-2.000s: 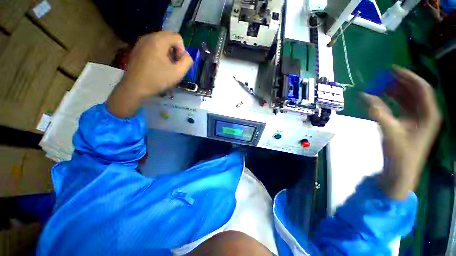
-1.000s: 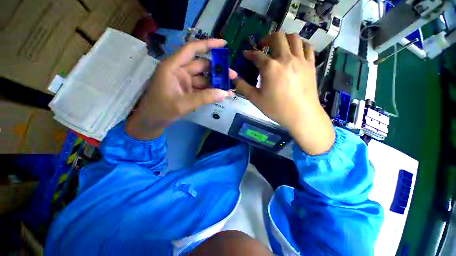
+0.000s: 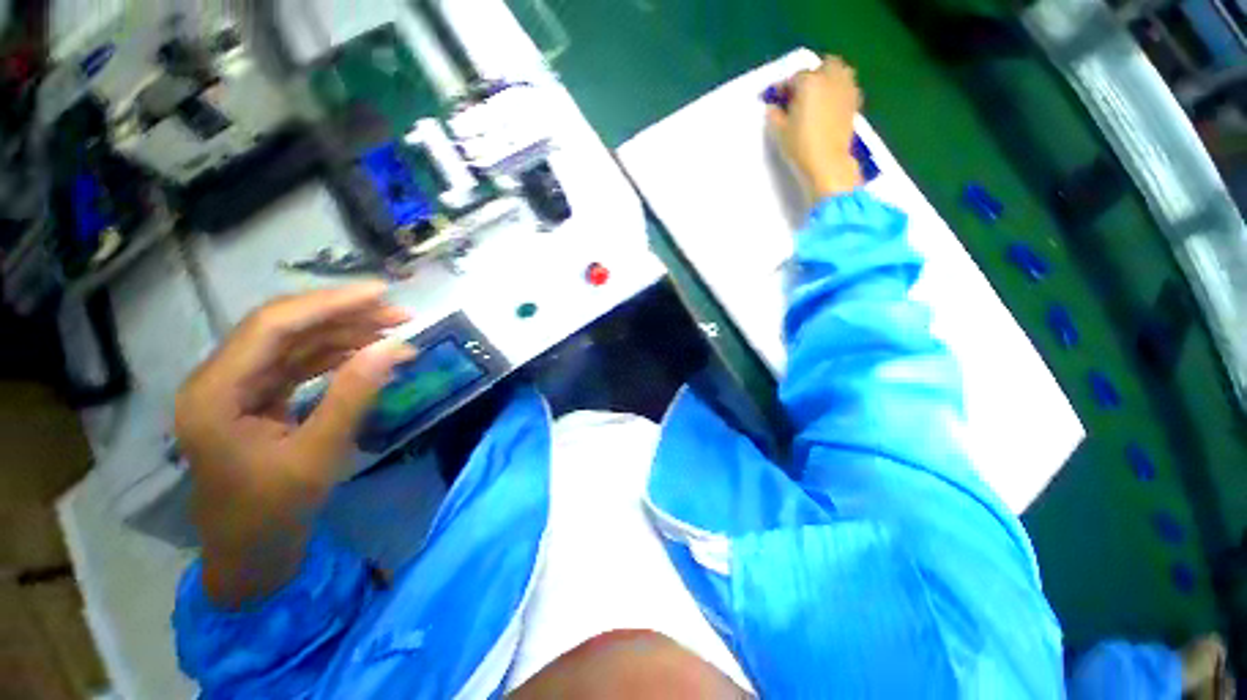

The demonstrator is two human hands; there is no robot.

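My right hand (image 3: pixel 821 120) is at the far end of the white board (image 3: pixel 875 321), its fingertips on a small blue plastic housing (image 3: pixel 777 96). Another blue housing (image 3: pixel 864 157) lies on the board beside that hand, partly hidden. My left hand (image 3: pixel 280 424) is over the machine's front panel, fingers curled and apart, with nothing visible in it. It partly covers the touch screen (image 3: pixel 431 380). A blue housing (image 3: pixel 394 185) sits in the right fixture, and another (image 3: pixel 89 205), blurred, sits in the left fixture.
The green button (image 3: pixel 528 311) and red button (image 3: pixel 598 275) are on the front panel. A silver clamp block (image 3: pixel 509 123) stands beside the right fixture. Several blue housings lie spaced along the green belt (image 3: pixel 944 137) at right. A person's hand (image 3: pixel 1203 670) shows at the lower right edge.
The view has turned right. My right hand has moved from the left fixture to the white board. The blue housing that my left hand held is no longer in it; the left fixture now shows one.
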